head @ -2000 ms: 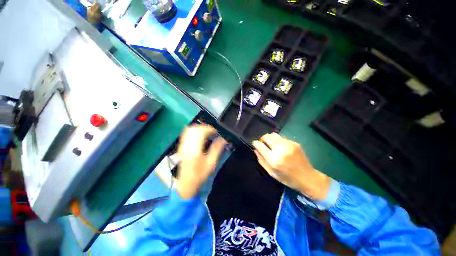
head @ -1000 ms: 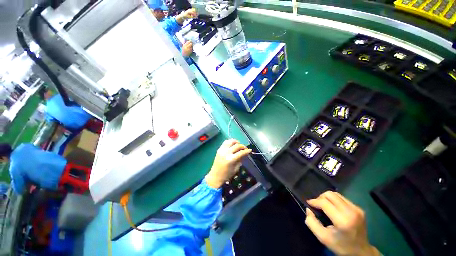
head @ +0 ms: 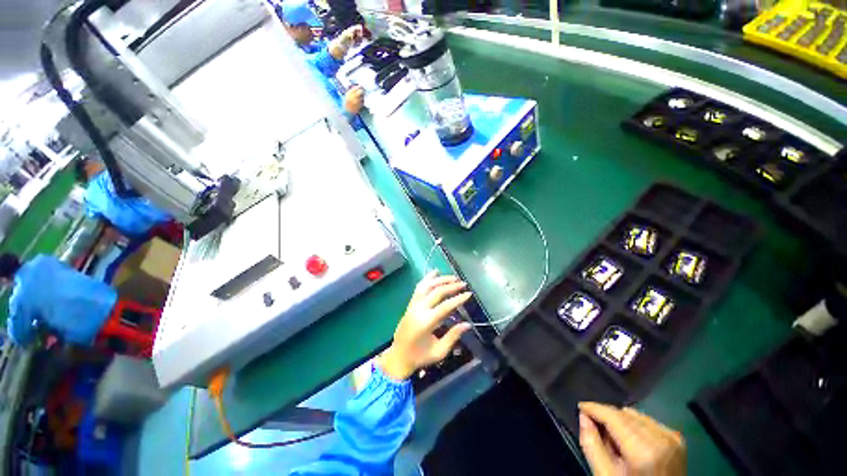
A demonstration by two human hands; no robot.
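Note:
A black compartment tray [head: 641, 288] lies on the green bench at right, with several bright square modules in its middle pockets and bare pockets at both ends. My left hand [head: 429, 325] is raised at the bench edge, fingers apart, with nothing seen in it. My right hand [head: 633, 441] is at the tray's near end, cut off by the lower edge; its fingers are bent together and whether they hold anything small is hidden. A pale thin tube [head: 546, 256] curves from the blue box [head: 475, 177] down to near my left fingertips.
A white machine [head: 279, 279] with a red button stands at left, an orange cable [head: 219, 395] at its corner. A clear cylinder [head: 444, 93] stands on the blue box. More black trays [head: 729, 139] lie at right. People in blue work behind.
My left hand has opened from pinched fingers near the tube end. My right hand is slightly lower in the picture, its fingers closer together. The view has shifted slightly.

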